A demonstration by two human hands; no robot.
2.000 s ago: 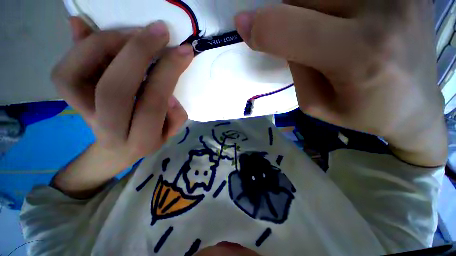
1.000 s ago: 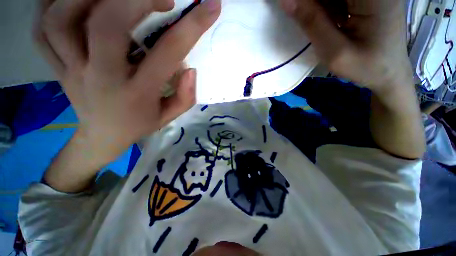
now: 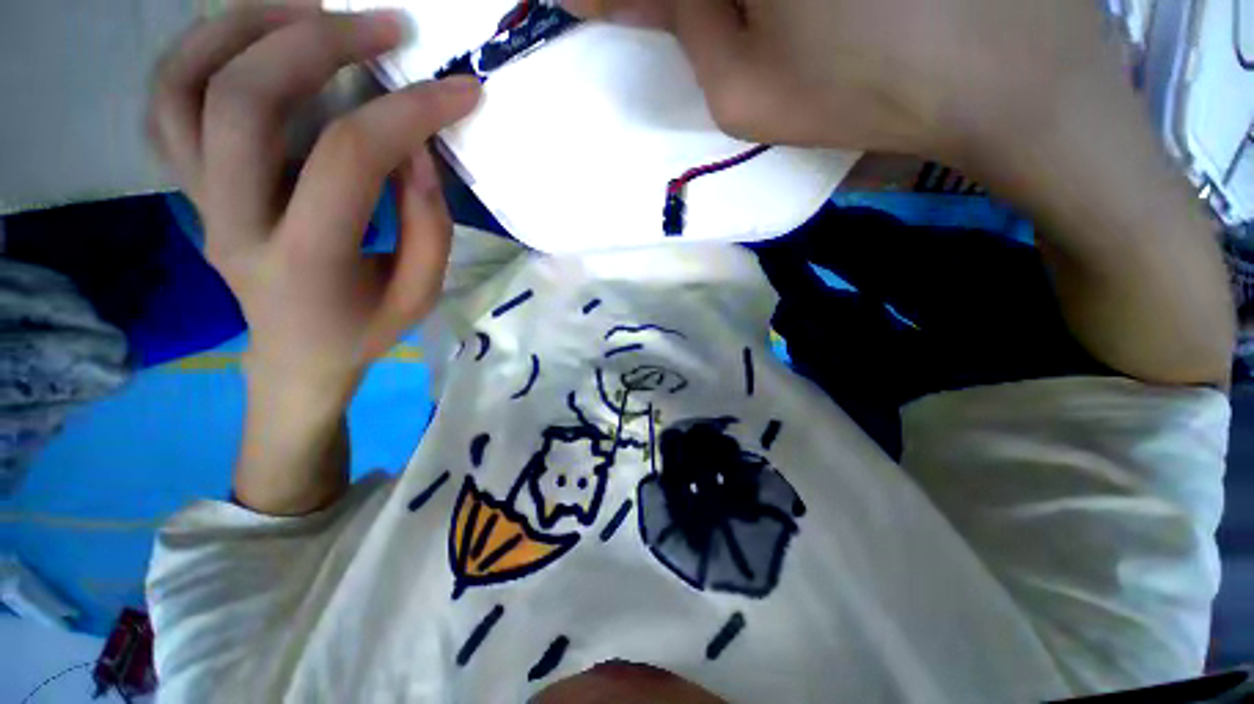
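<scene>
The white panel [image 3: 605, 165] lies in front of me, its rounded near edge over my shirt. Dark tweezers [image 3: 520, 44] with small white lettering slant down-left across its top. My right hand [image 3: 853, 76] is closed on their upper end at the top edge; its fingertips are partly hidden. My left hand [image 3: 323, 179] is at the panel's left edge, fingers apart, one fingertip close to the tweezers' tip; I see nothing held in it. A red and dark wire [image 3: 722, 167] ends in a small dark connector [image 3: 673, 209] near the panel's near edge. More red wire shows behind the tweezers.
White housings [image 3: 1217, 83] stand at the far right, cut off by the frame edge. A pale grey bench [image 3: 76, 110] is at the upper left. The blue floor [image 3: 179, 426] has a yellow line. A dark red object [image 3: 127, 653] is at the lower left.
The panel sits higher in view and shows more of its near edge. My left hand has moved down and opened from the wires. My right hand has moved left over the panel, with the tweezers visible again.
</scene>
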